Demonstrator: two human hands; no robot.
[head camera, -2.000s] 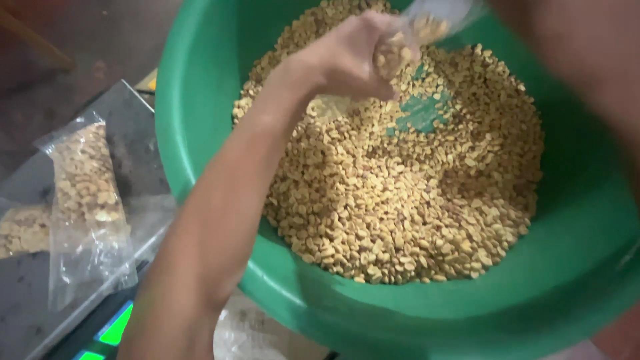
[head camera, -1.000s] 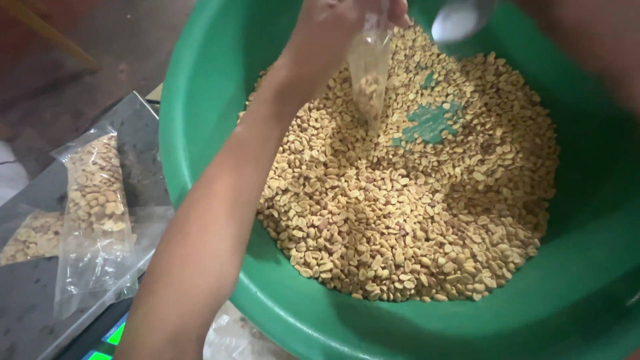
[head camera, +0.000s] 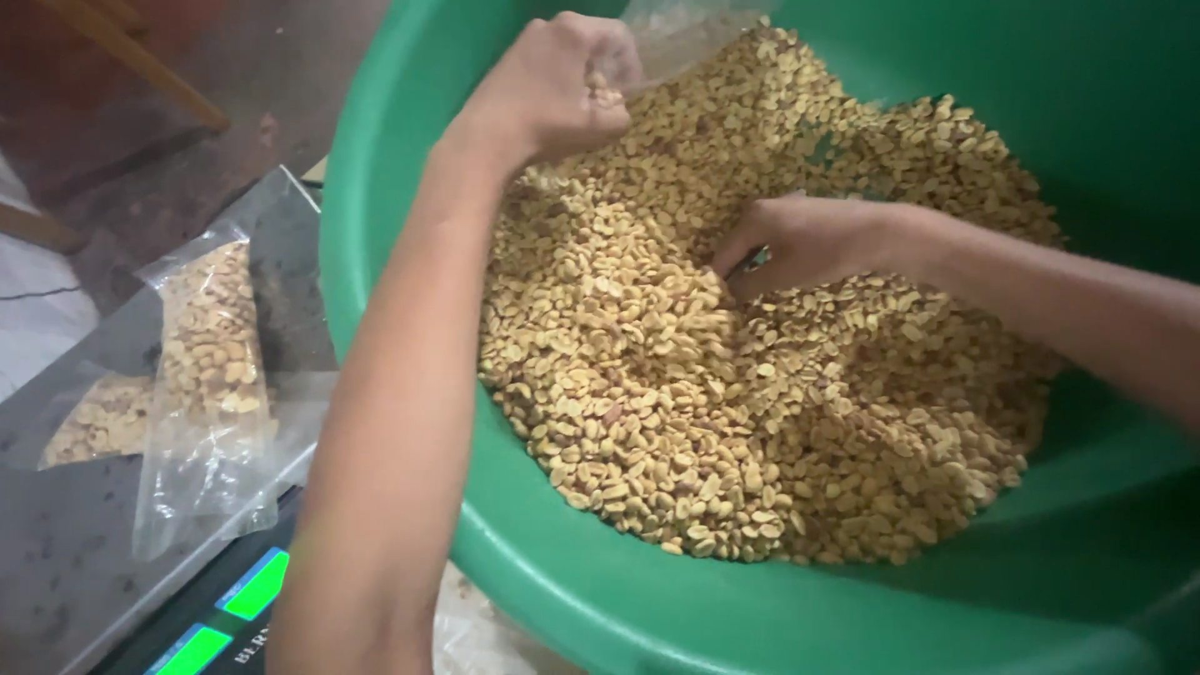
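Note:
Shelled, split peanuts (head camera: 656, 375) lie heaped in a large green plastic basin (head camera: 581, 581). At the basin's upper left, above the heap, my left hand (head camera: 572, 89) is closed around a clear plastic bag (head camera: 684, 37); some peanuts show at its curled fingers. My right hand (head camera: 787, 246) reaches in from the right and has its fingertips down in the middle of the heap. The peanuts hide those fingertips, and whether they grip anything does not show.
Left of the basin, a clear bag of peanuts (head camera: 211, 347) lies partly over another bag of peanuts (head camera: 103, 417) on a dark tabletop (head camera: 56, 534). A digital scale with lit green displays (head camera: 258, 586) sits by my left forearm. Wooden legs (head camera: 141, 61) stand at the upper left.
My left hand has moved left with the bag. My right hand has come down into the peanuts; the rounded, shiny thing seen near the basin's top a second ago is out of sight.

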